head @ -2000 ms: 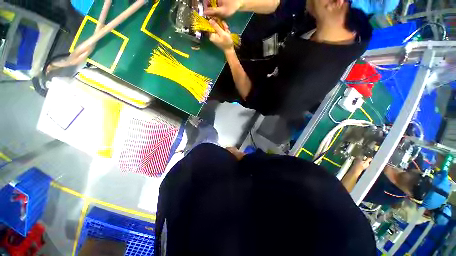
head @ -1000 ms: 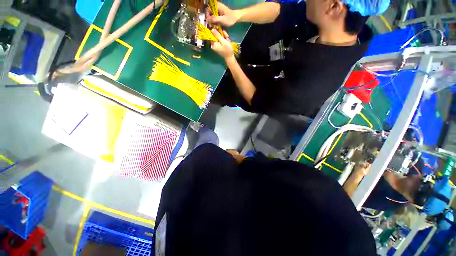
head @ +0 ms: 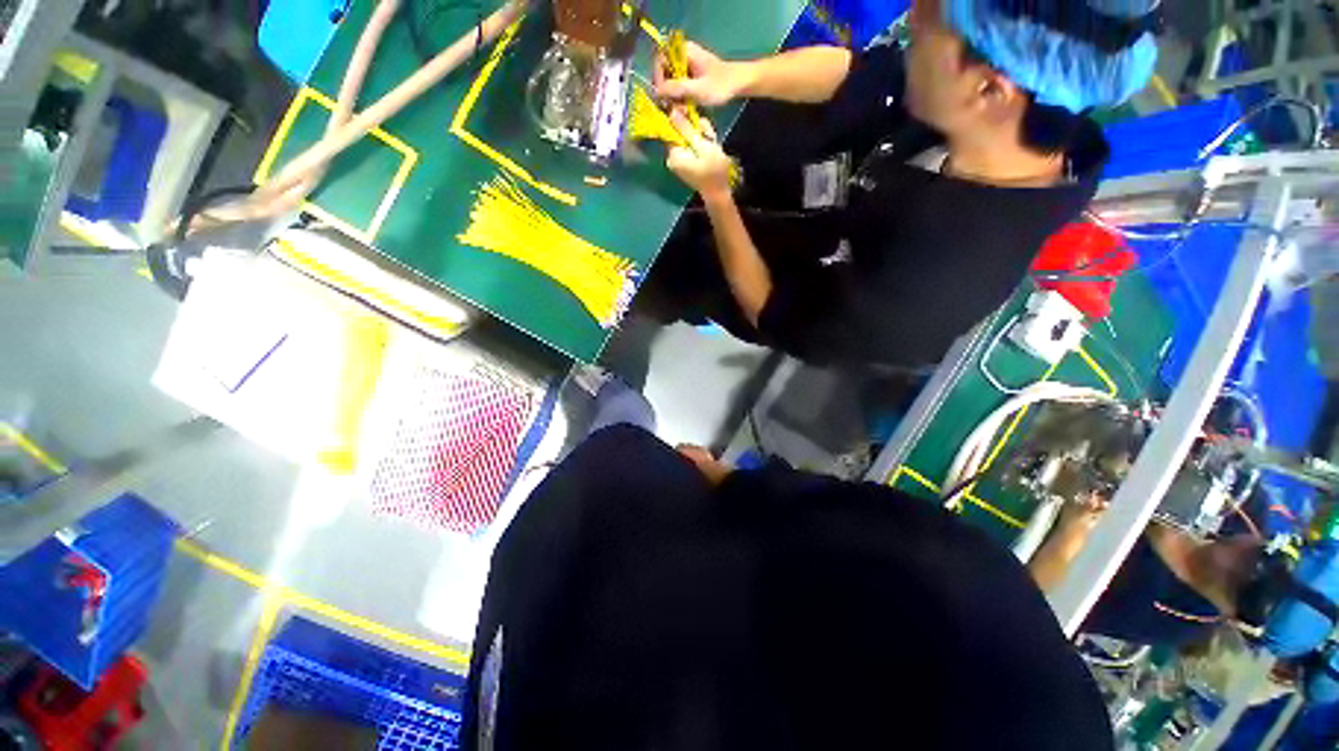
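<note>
Neither of my hands can be made out. A small patch of skin shows at the upper edge of my dark clothing, too little to tell which hand or whether it is one. In front of me, a fanned bundle of yellow wires [head: 546, 250] lies on a green bench [head: 419, 242]. Beyond it, a person's two hands [head: 701, 118] hold more yellow wires [head: 655, 121] beside a silvery metal machine [head: 583, 100].
A person in dark clothing [head: 903, 242] and blue cap is at the bench. A white surface with a red-and-white striped sheet [head: 455, 448] stands beside it. Blue crates [head: 345, 682] are lower left. A second green bench and a grey frame [head: 1197, 382] are at right.
The whole view has shifted, so the bench and person appear further right and lower. The person's hands with the yellow wires are slightly farther from the machine. The bundle on the bench stays put.
</note>
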